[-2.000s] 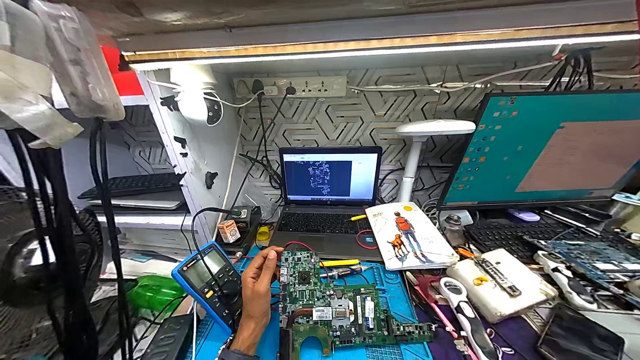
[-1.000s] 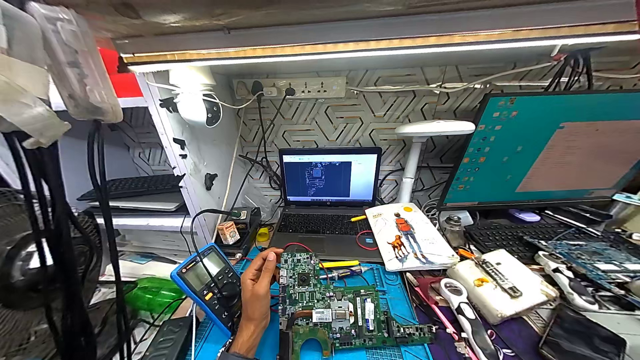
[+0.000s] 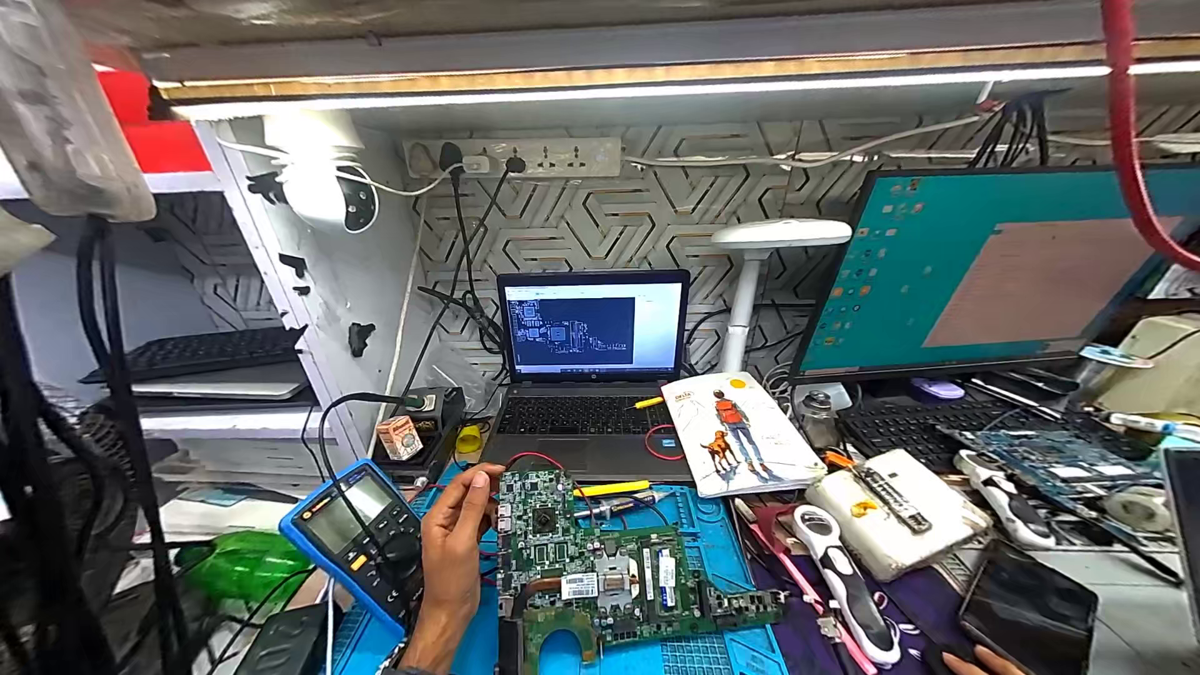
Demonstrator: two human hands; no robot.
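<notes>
My left hand point(image 3: 452, 548) holds the upper left edge of a green laptop motherboard point(image 3: 600, 572), its thumb and fingers at the board's corner. The board lies tilted over a blue silicone work mat point(image 3: 731, 562). Left of that hand leans a blue-cased digital multimeter point(image 3: 352, 539). Only the fingers of my right hand point(image 3: 980, 662) show, at the bottom edge beside a dark smartphone point(image 3: 1028, 605); whether they grip anything is unclear. Behind the board, an open laptop point(image 3: 591, 328) displays a board layout. A yellow-handled tool point(image 3: 609, 489) lies just behind the board.
A notebook point(image 3: 741, 436) with a drawn figure and dog rests partly over the laptop's right side. Right of the mat are a black-and-white handled tool point(image 3: 844, 586), a white box point(image 3: 895, 516) and another circuit board point(image 3: 1050, 459). A large monitor point(image 3: 994, 272) stands behind. Cables hang at the left.
Fingers of my right hand now show at the bottom right, where no hand showed before. The layout on the laptop screen has changed. A red cable now hangs at the upper right. My left hand keeps its hold.
</notes>
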